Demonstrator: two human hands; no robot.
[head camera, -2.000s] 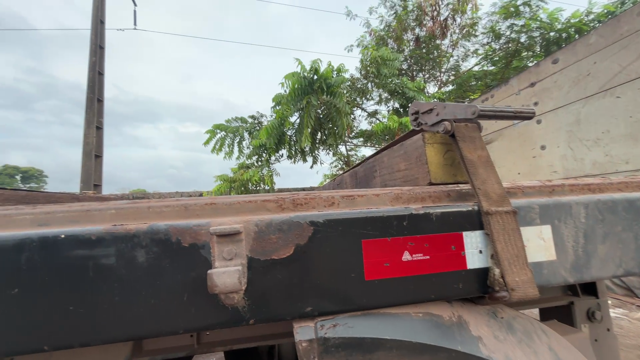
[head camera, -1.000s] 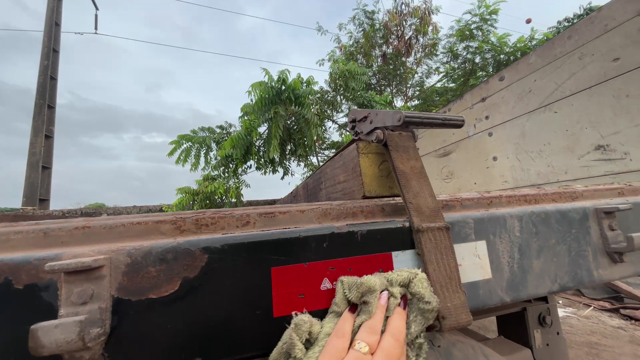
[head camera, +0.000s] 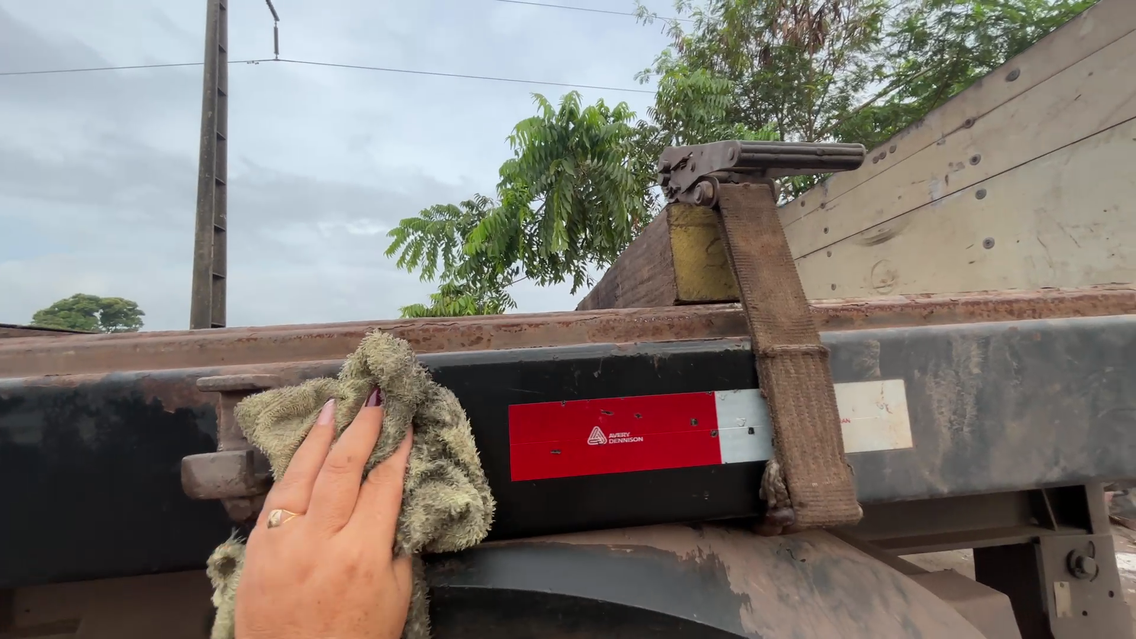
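My left hand (head camera: 333, 532) lies over a bunched, grey-green fluffy cloth (head camera: 439, 484), holding it against the side of a black metal truck-bed rail (head camera: 621, 359). The cloth partly covers the rail near a rusty metal bracket (head camera: 226, 475). To the right of my hand, a red and white reflective strip (head camera: 568, 441) with small dark marks is stuck to the rail. A brown webbing strap (head camera: 790, 355) crosses the white part of the strip and hangs from a metal ratchet buckle (head camera: 759, 167). My right hand is out of view.
A timber block (head camera: 701, 253) with a yellow end sits behind the rail below the buckle. Beyond it slopes a panelled side wall (head camera: 985, 195). Under the rail is a dusty curved fender (head camera: 674, 568). A utility pole (head camera: 210, 177) and trees (head camera: 568, 186) stand behind.
My left hand was absent in the oldest frame, then held the cloth at the lower part of the red strip. Hand and cloth have since moved left along the rail, beside the bracket.
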